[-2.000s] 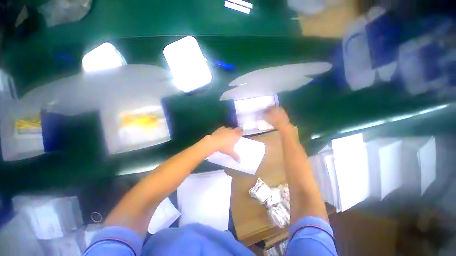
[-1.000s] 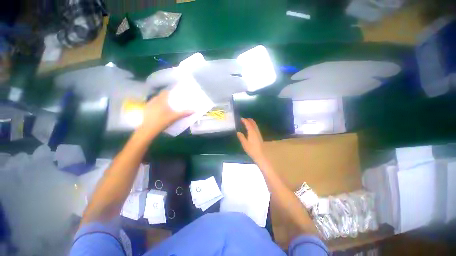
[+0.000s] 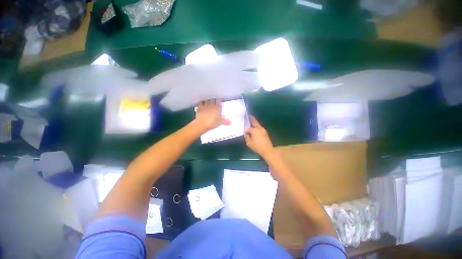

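Observation:
A retail box [image 3: 247, 112] stands open in front of me, its pale scalloped lid flap [image 3: 202, 78] spread beyond it. A white card insert [image 3: 234, 121] lies in the box opening and covers what is inside. My left hand [image 3: 212, 114] presses on the insert's left part with its fingers at the far edge. My right hand [image 3: 258, 136] holds the box's near right side with its fingertips. A stack of white inserts [image 3: 248, 200] lies close to my body.
More open boxes stand on the green belt, left [image 3: 112, 114] and right [image 3: 366, 121]. White devices [image 3: 276, 65] lie beyond. Leaflets [image 3: 205, 201] on a black tray [image 3: 169, 177] are near left; an accessory carton [image 3: 324, 162] with bagged items [image 3: 354, 220] and folded white cartons [image 3: 423, 202] are right.
The white insert has gone from above the box, held by my left hand, down into the opening, hiding the yellow cable. My right hand has closed in on the box's side.

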